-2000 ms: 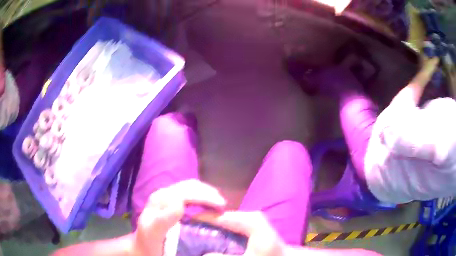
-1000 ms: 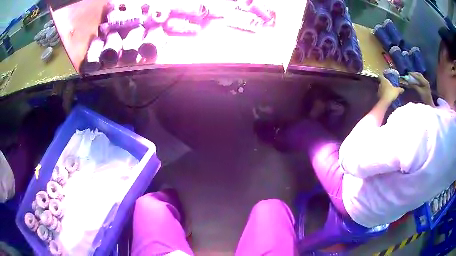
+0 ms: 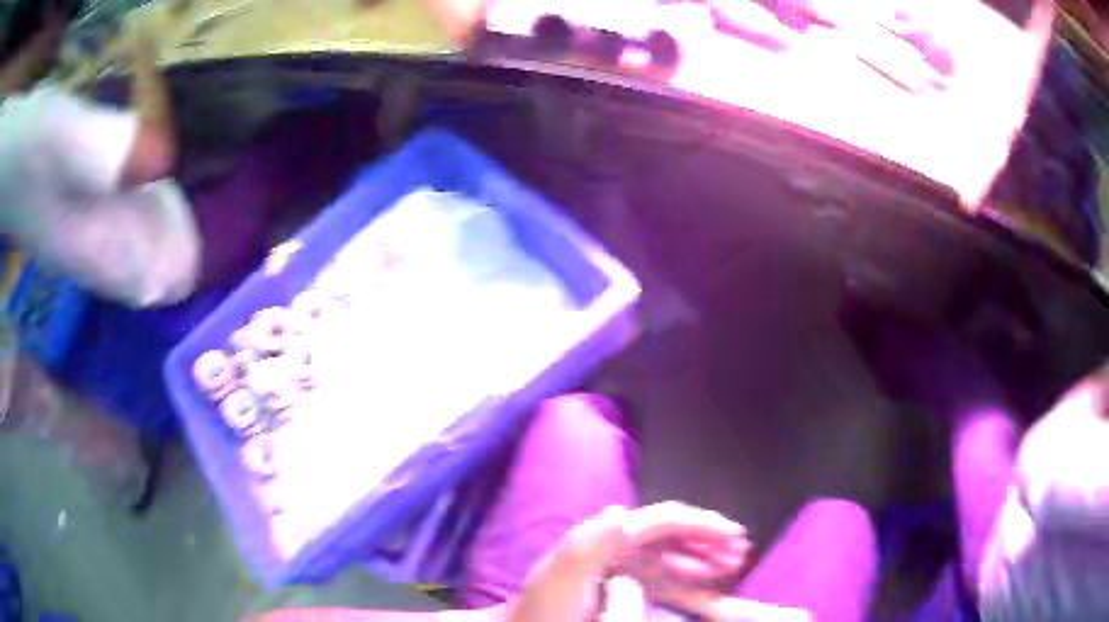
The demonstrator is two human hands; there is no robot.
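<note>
My left hand [image 3: 574,569] is at the bottom centre above my thighs, blurred, with its fingers curled towards the right. My right hand [image 3: 718,604] is low beside it, mostly cut off by the bottom edge. A small pale patch shows between the hands; I cannot tell whether it is a part or a finger. The blue-violet crate [image 3: 550,371] stands left of my knees. Pale ring parts [image 3: 241,408] lie along its left side on a crumpled white liner sheet [image 3: 401,352].
The dark bench edge [image 3: 730,116] curves across the top. On it, the glaring lit box [image 3: 851,122] holds loose tubes. A seated person in a white top [image 3: 103,201] is at the left; another person's sleeve [image 3: 1070,486] shows at the right edge.
The view has turned left, so the crate appears further right. Two seconds ago my hands held a dark ribbed tube part; one second ago they were out of view. Now they show without that tube visible.
</note>
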